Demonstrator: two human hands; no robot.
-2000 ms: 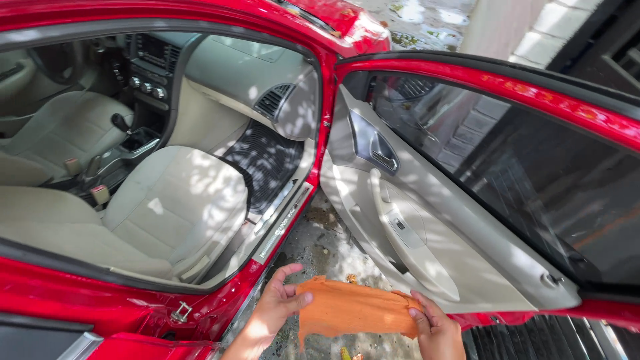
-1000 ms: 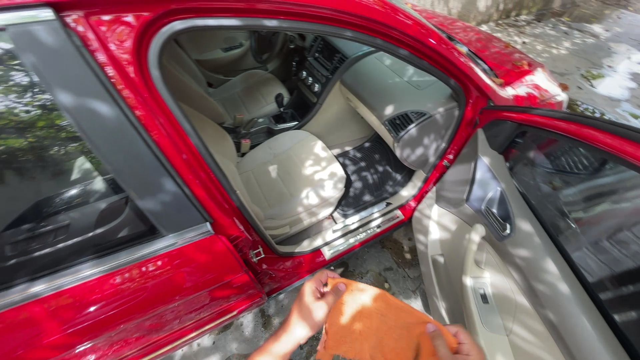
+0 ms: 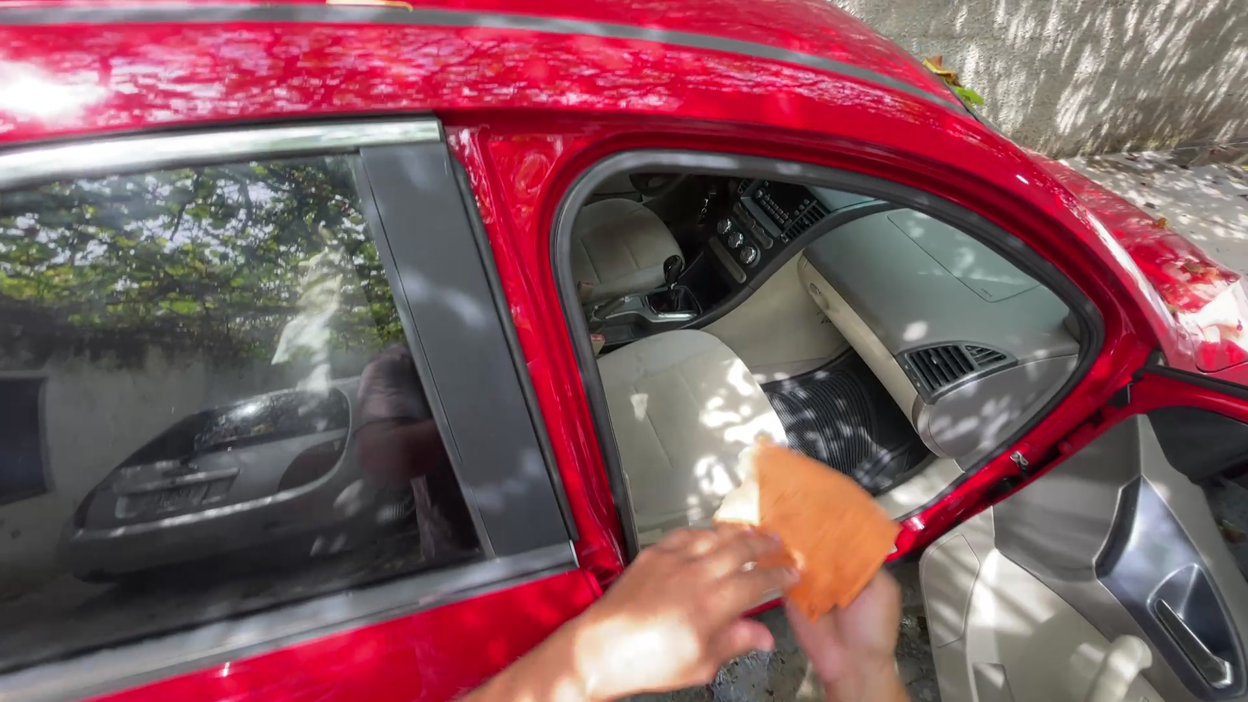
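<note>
An orange cloth point(image 3: 829, 526), folded into a smaller piece, is raised in front of the open front doorway of a red car point(image 3: 526, 244). My right hand point(image 3: 858, 624) grips the cloth from below, its fingers largely hidden behind it. My left hand point(image 3: 682, 595) lies at the cloth's left edge with the fingers stretched toward it; whether they pinch it cannot be told. Behind the cloth are the beige front seat point(image 3: 673, 419) and the dark ribbed floor mat point(image 3: 838, 419).
The open front door point(image 3: 1033, 556) with its silver handle trim stands at the lower right. A closed rear window point(image 3: 195, 390) reflects trees and another vehicle at left. The dashboard point(image 3: 936, 283) and gear lever point(image 3: 673, 271) show inside. A rough wall point(image 3: 1082, 68) rises beyond the bonnet.
The cloth, earlier spread between both hands, is now folded smaller and my hands are closer together. The view has swung toward the rear window and roof.
</note>
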